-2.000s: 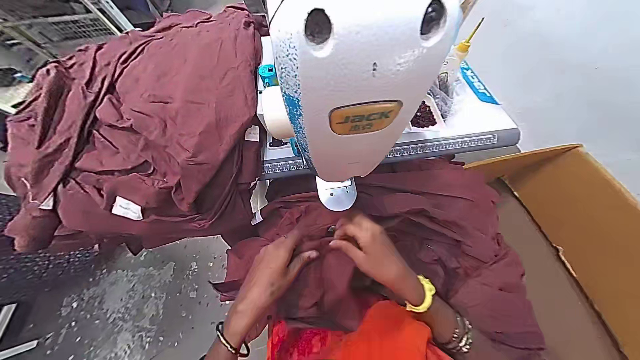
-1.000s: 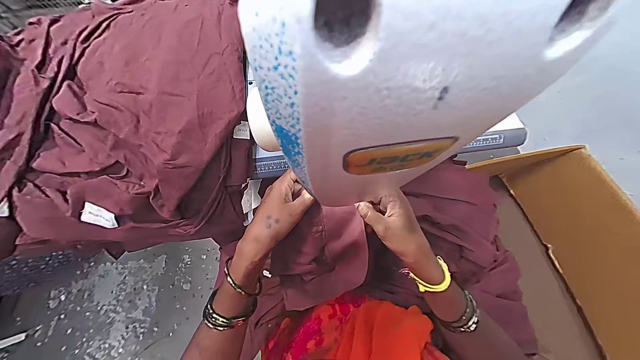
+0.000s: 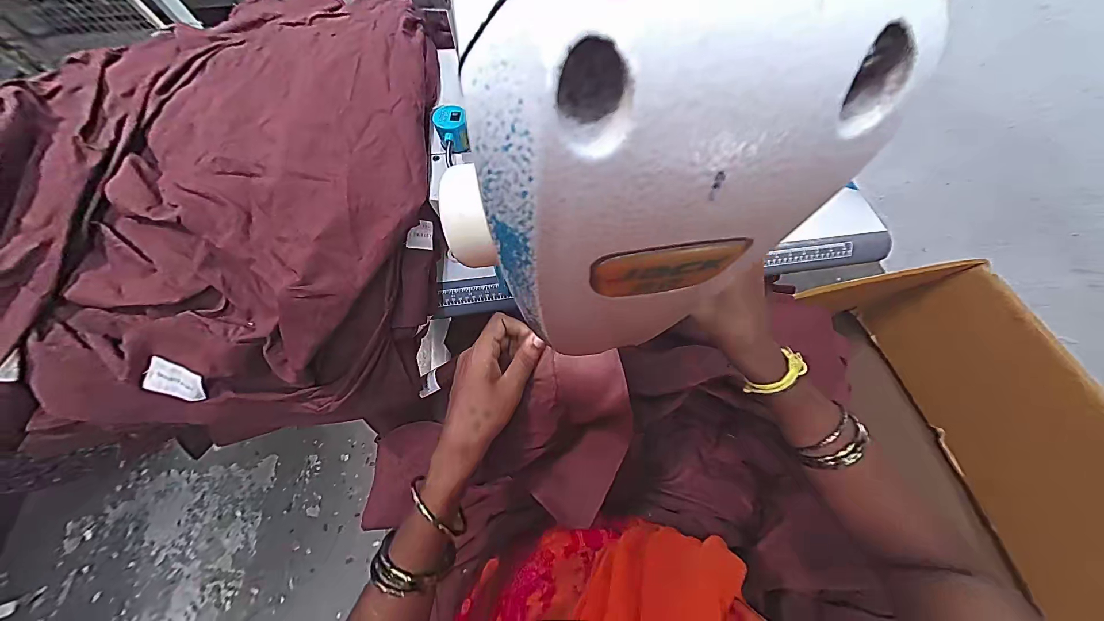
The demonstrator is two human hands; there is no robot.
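Note:
Below the white Jack sewing machine head (image 3: 690,172), a maroon garment (image 3: 586,414) lies over my lap. My left hand (image 3: 492,388) pinches the upper edge of its cloth between thumb and fingers, at the lower left side of the machine head. My right hand (image 3: 733,315) reaches up behind the machine head's lower right side; its fingers are hidden, so its hold cannot be seen. A yellow band (image 3: 779,373) is around the right wrist. The needle area is hidden behind the head.
A heap of maroon garments (image 3: 285,172) with white labels lies at the left. An open cardboard box (image 3: 1018,388) stands at the right. The machine bed's ruled edge (image 3: 811,253) shows beyond the head. A small blue device (image 3: 450,128) is left of the head.
My right hand has moved from the cloth edge in front of the machine head to behind its lower right side. My left hand still pinches the cloth.

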